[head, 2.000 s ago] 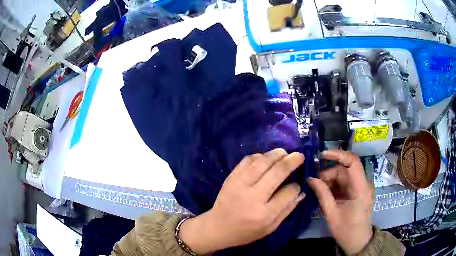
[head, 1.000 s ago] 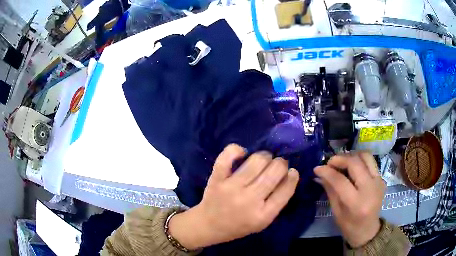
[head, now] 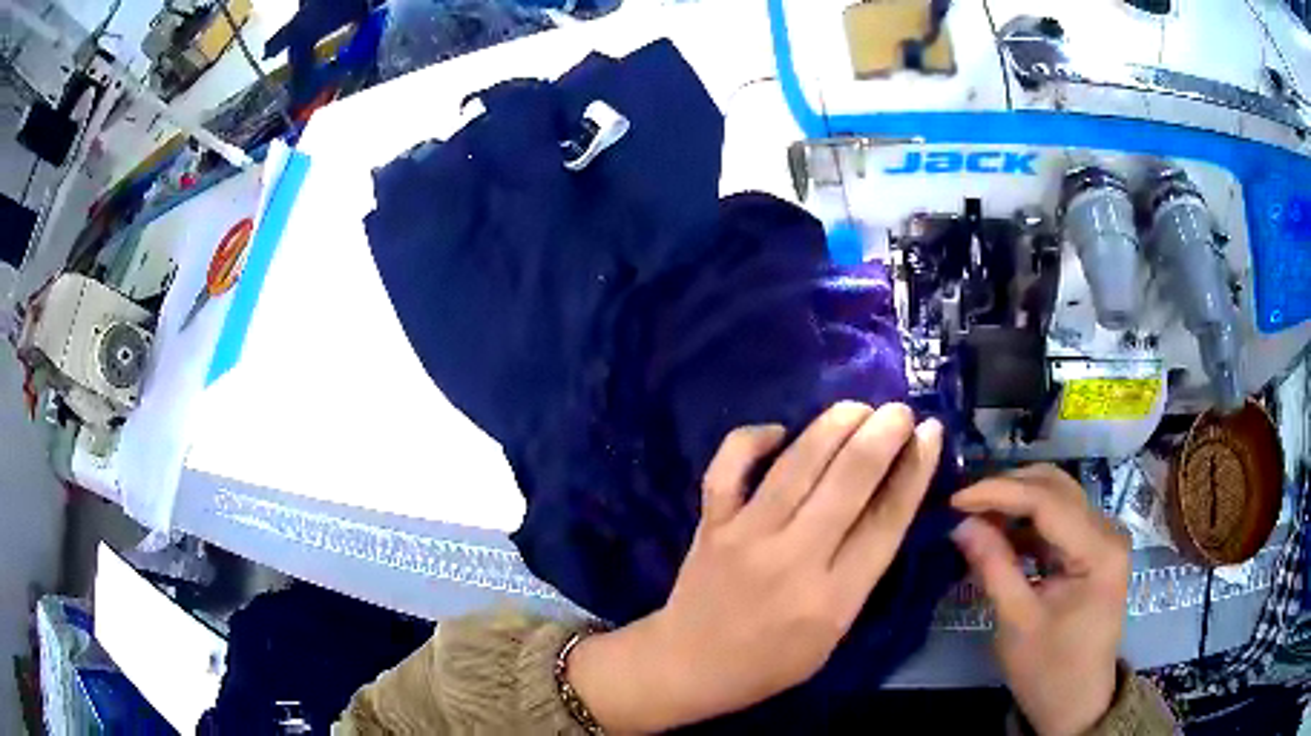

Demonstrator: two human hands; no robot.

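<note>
A navy garment piece (head: 575,316) lies on the white table and reaches the needle area (head: 927,338) of the overlock machine (head: 1136,158), where the cloth looks purple under the lamp. A white loop tag (head: 597,135) is on its upper part. My left hand (head: 798,561) lies on the cloth just in front of the needle area, fingers close together, pressing it down. My right hand (head: 1042,575) is at the cloth's right edge, with thumb and forefinger pinching the fabric rim. The fingertips partly hide the edge.
Grey cylinders (head: 1100,245) stand on the machine above a yellow label (head: 1110,398). A round brown basket (head: 1225,485) is at right. Orange-handled scissors (head: 227,259) lie far left, near a second sewing machine (head: 101,345). A navy pile (head: 309,654) sits below the table's left front edge.
The view has shifted, so the machine and cloth appear farther right. My left hand has flattened and moved toward the cloth's right edge. My right hand is slightly lower, beside the edge.
</note>
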